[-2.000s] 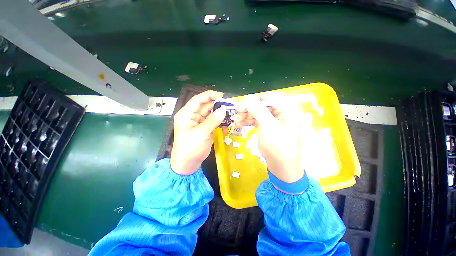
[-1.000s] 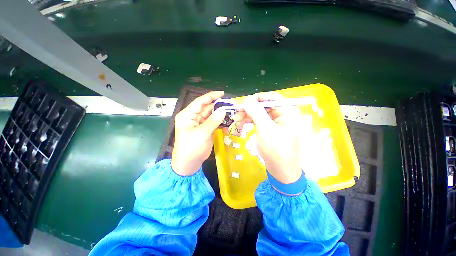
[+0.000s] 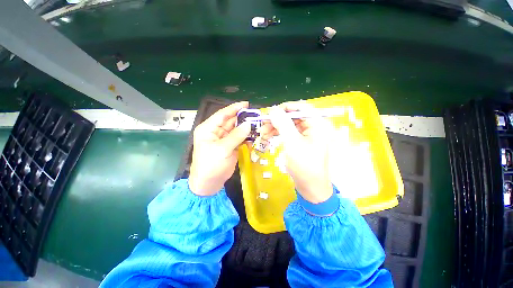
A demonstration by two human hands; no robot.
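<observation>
My left hand (image 3: 216, 149) holds a small dark and white electronic module (image 3: 249, 119) between thumb and fingers, above the left rim of the yellow plastic tray (image 3: 263, 216). My right hand (image 3: 306, 154) is close beside it over the tray, its fingers closed on thin pale tweezers (image 3: 320, 113) that lie across toward the module. The tips at the module are hard to make out. Small white parts (image 3: 263, 196) lie in the tray. Glare hides much of the tray's right side and part of my right hand.
The dark foam tray (image 3: 409, 211) lies under the yellow tray. Several modules (image 3: 174, 78) lie on the green conveyor belt (image 3: 225, 53) beyond the pale rail (image 3: 430, 126). A grey post (image 3: 84, 67) slants at left. Black blister trays stand at left (image 3: 34, 169) and right (image 3: 475, 197).
The modules on the belt have moved right. Both hands have stayed nearly in place at the module. The tweezers show more clearly in my right hand than two seconds ago.
</observation>
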